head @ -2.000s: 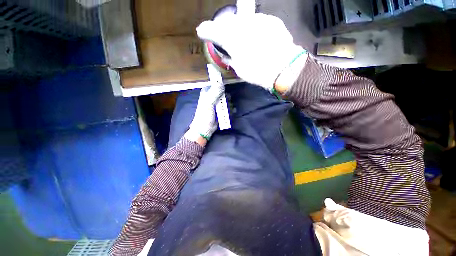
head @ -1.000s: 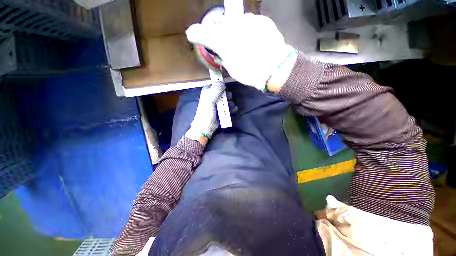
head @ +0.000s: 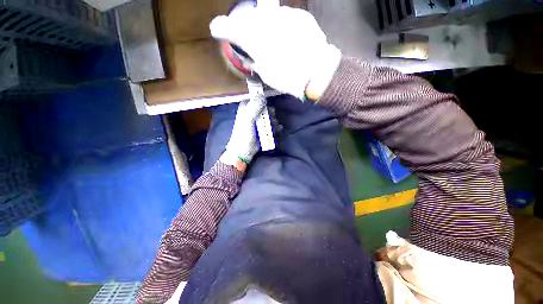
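My left hand (head: 247,130), in a white knit glove, grips a narrow white-looking sheet-metal part (head: 265,129) held edge-on over my lap at the bench edge. My right hand (head: 280,47), in a white glove, is closed over the sander (head: 237,59) from above. The sander's dark red round rim shows at the left under the hand; the rest of the tool is mostly hidden. The sander is tilted, close to the part's upper end. The frame does not show clearly whether they touch.
Brown cardboard (head: 193,68) covers the bench, with a grey metal plate (head: 142,44) at its left. Slotted metal parts (head: 417,12) and a small tan-grey bar (head: 405,48) are at right. A blue surface (head: 113,196) is at left, a blue bin (head: 390,160) on the floor at right.
My right hand and the sander have moved left in small steps, across the part's upper end. My left hand and the part have stayed almost still.
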